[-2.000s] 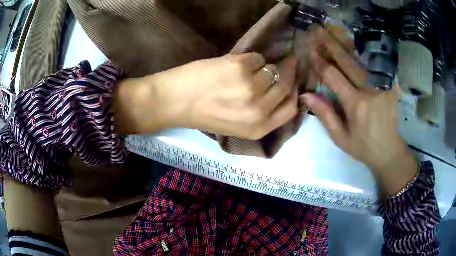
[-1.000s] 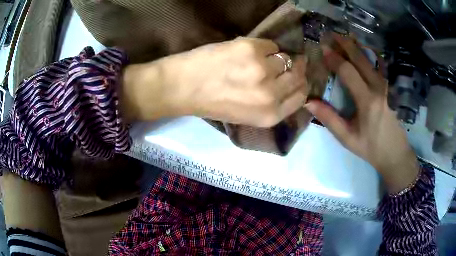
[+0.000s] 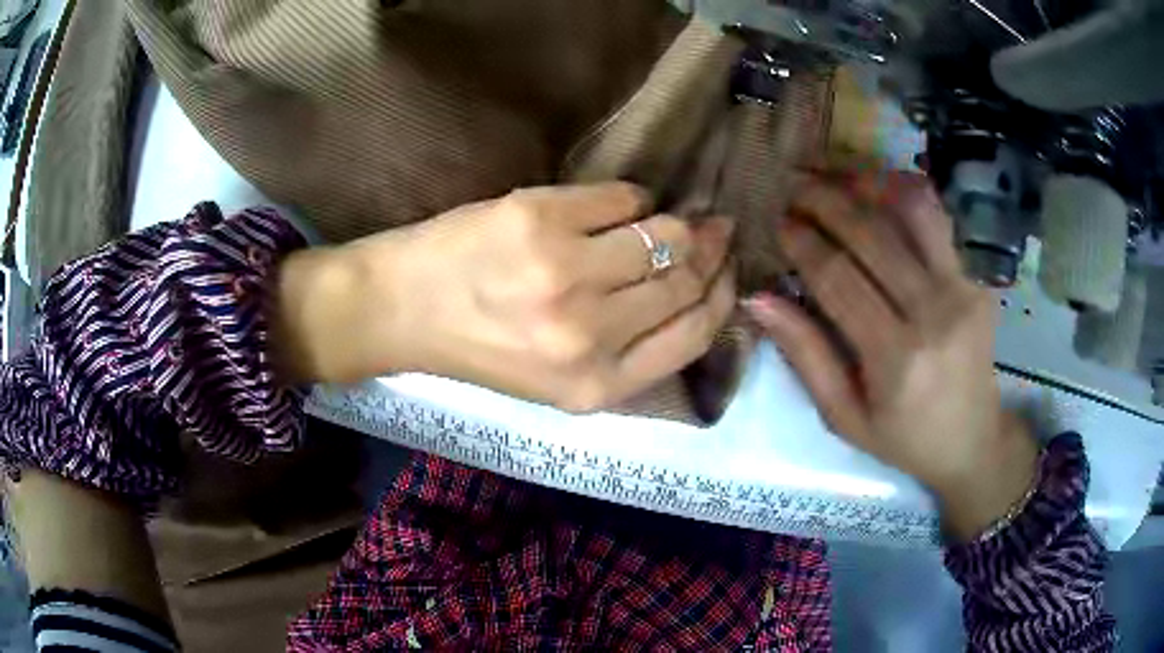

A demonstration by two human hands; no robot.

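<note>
The brown corduroy garment piece (image 3: 421, 115) lies bunched across the white table, and its right part runs under the presser foot area (image 3: 763, 79). My left hand (image 3: 549, 300), with a ring, grips a fold of the cloth just in front of the foot, fingers closed. A darker folded corner sticks out below those fingers. My right hand (image 3: 881, 319) lies at the right edge of the cloth, fingers spread and blurred, fingertips on the cloth; whether it pinches anything cannot be told. The needle is not clearly visible.
The sewing machine head (image 3: 1085, 64) is at the upper right, with a white cylindrical knob (image 3: 1082, 242) below it. A printed ruler (image 3: 613, 475) runs along the table's front edge. More brown cloth (image 3: 79, 153) hangs at the left. A forearm with a striped cuff shows at the lower left.
Both hands have moved slightly towards the table's front edge, the left one also a little left. The cloth corner has shifted nearer the ruler. The right fingers lie lower, farther from the presser foot.
</note>
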